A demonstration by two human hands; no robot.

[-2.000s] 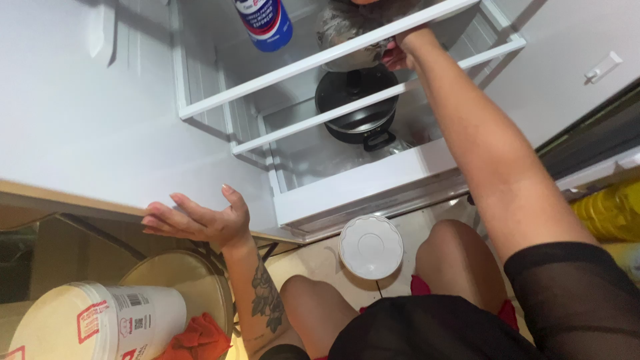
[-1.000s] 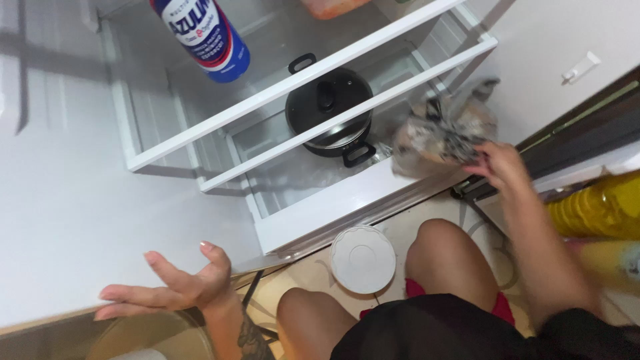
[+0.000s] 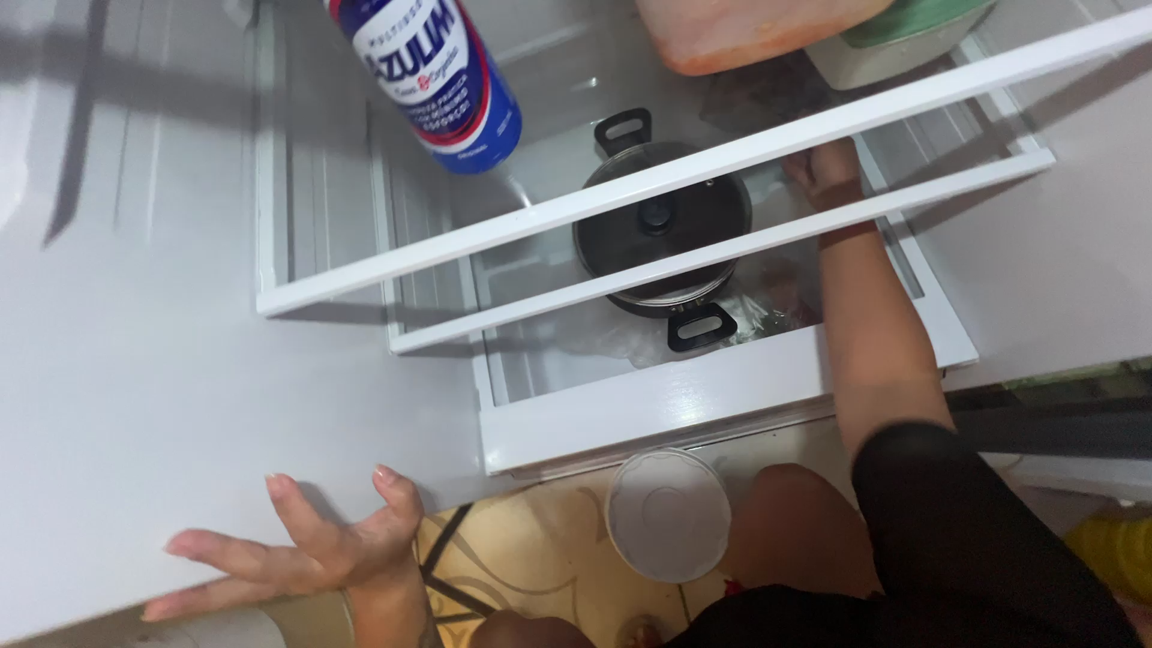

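Note:
My left hand is raised in front of the white refrigerator side panel at the lower left, fingers spread and holding nothing. My right hand reaches deep into the refrigerator, beside a black pot with a glass lid, below a dark, blurry bag. The fingers are partly hidden, so I cannot tell whether they grip the bag. The pot rests on a lower glass shelf. A blue spray can or bottle stands on an upper shelf at the left, near a pinkish container and a container with a green lid.
White shelf edges cross in front of the pot and my right forearm. A round white lid or tub is on the tiled floor by my knees. Yellow bottles are at the lower right. Clear plastic lies under the pot.
A second ago my right hand held a plastic bag outside the shelves at the right; now it is inside the refrigerator beside the pot. My left hand stays raised and spread.

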